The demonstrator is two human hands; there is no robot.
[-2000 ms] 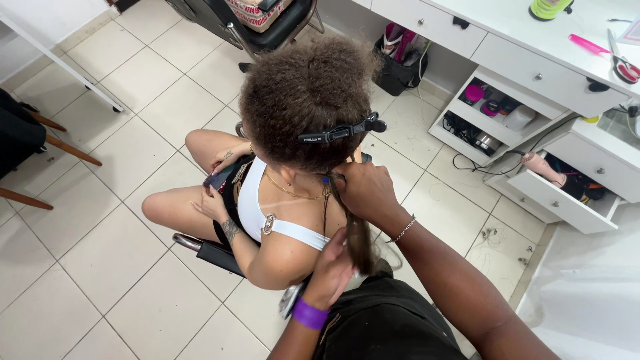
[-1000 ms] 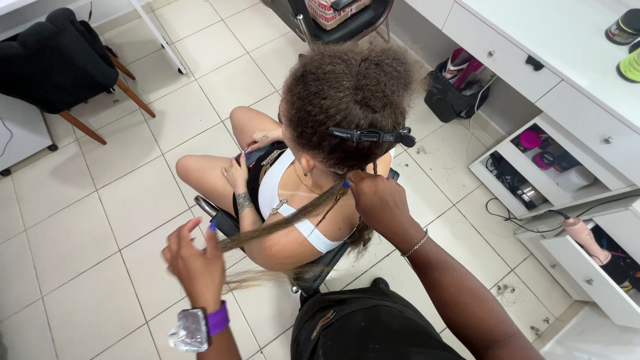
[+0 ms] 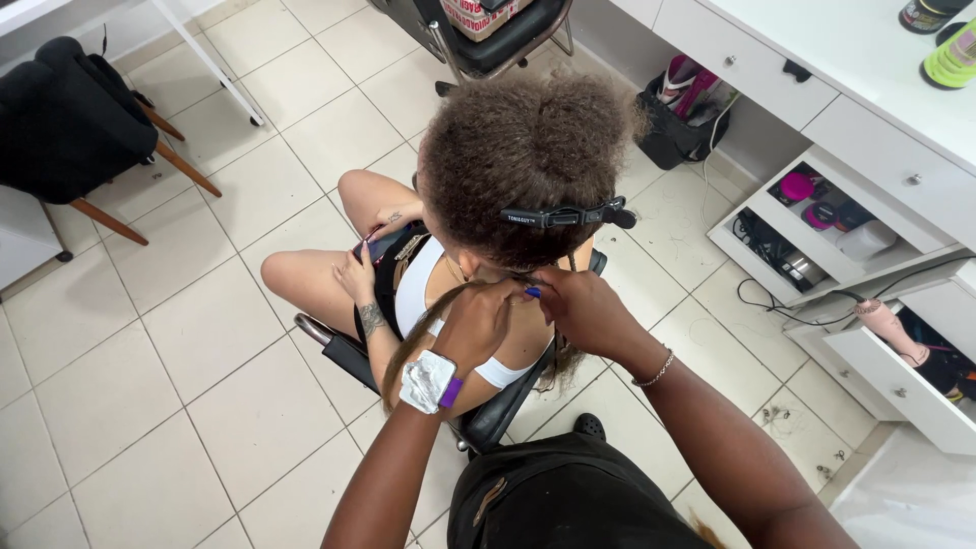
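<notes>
A seated person's curly brown hair [image 3: 526,152] is gathered upward, with a black hair clip [image 3: 560,216] across its lower back. At the nape, my left hand [image 3: 482,320] and my right hand [image 3: 583,309] meet with fingers closed on strands of hair. A long straight lock [image 3: 415,343] hangs from beside my left hand over the person's shoulder. My left wrist wears a foil-like covered watch [image 3: 428,381] on a purple band; a thin bracelet [image 3: 657,367] circles my right wrist. The exact finger grip at the nape is partly hidden.
The person sits in a black chair [image 3: 347,358], holding a phone [image 3: 371,248]. White drawers stand at right, one open drawer [image 3: 877,374] holding a pink-handled appliance [image 3: 892,332]. A black bin [image 3: 671,130] sits under the counter [image 3: 846,46]. A black chair with wooden legs [image 3: 69,130] is at left.
My left hand, out to the left drawing a long lock one second ago, is now in at the nape beside my right hand. The right hand stays at the nape.
</notes>
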